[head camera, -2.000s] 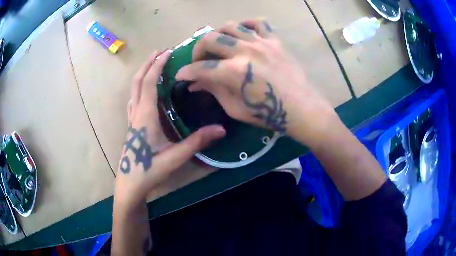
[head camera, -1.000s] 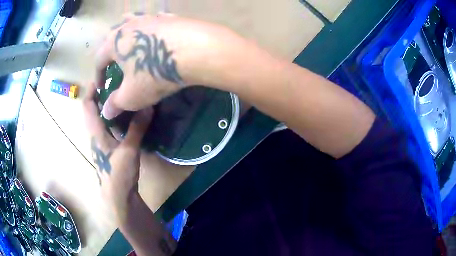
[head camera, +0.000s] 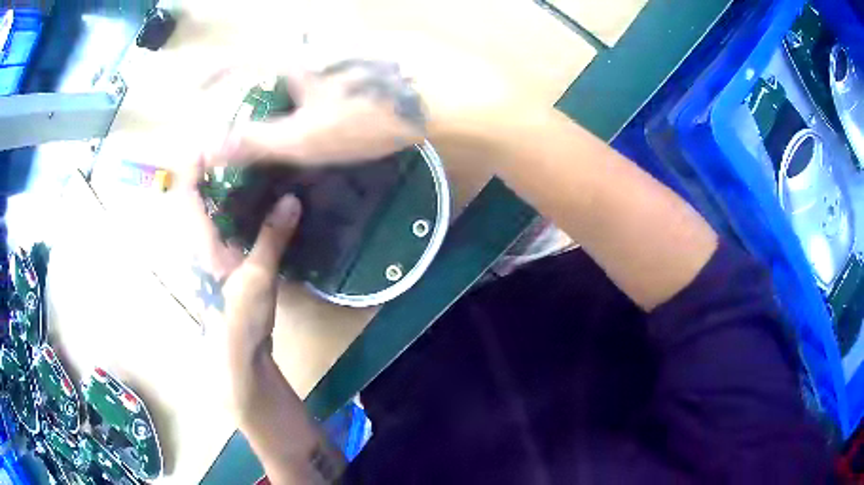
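A green shell (head camera: 398, 232) with a pale rim and two small bright round fittings lies hollow side up on the cardboard near the bench edge. A dark insert (head camera: 336, 208) sits inside it. My left hand (head camera: 251, 256) grips the shell's left side, with the thumb inside over the insert. My right hand (head camera: 332, 118) is blurred and lies across the far side of the shell; its fingertips are not clear, so I cannot tell if it grips anything.
Several green shells (head camera: 123, 417) cluster at the lower left of the bench. A small printed tube (head camera: 145, 176) lies beyond my left hand. A dark object (head camera: 155, 28) is at the upper left. A blue tote (head camera: 725, 170) on the right holds silver-white and green shells.
The view has turned and shifted, and the white bottle is out of view. Since a second ago my right hand has moved away from the left thumb, towards the shell's far side. The left hand still holds the shell.
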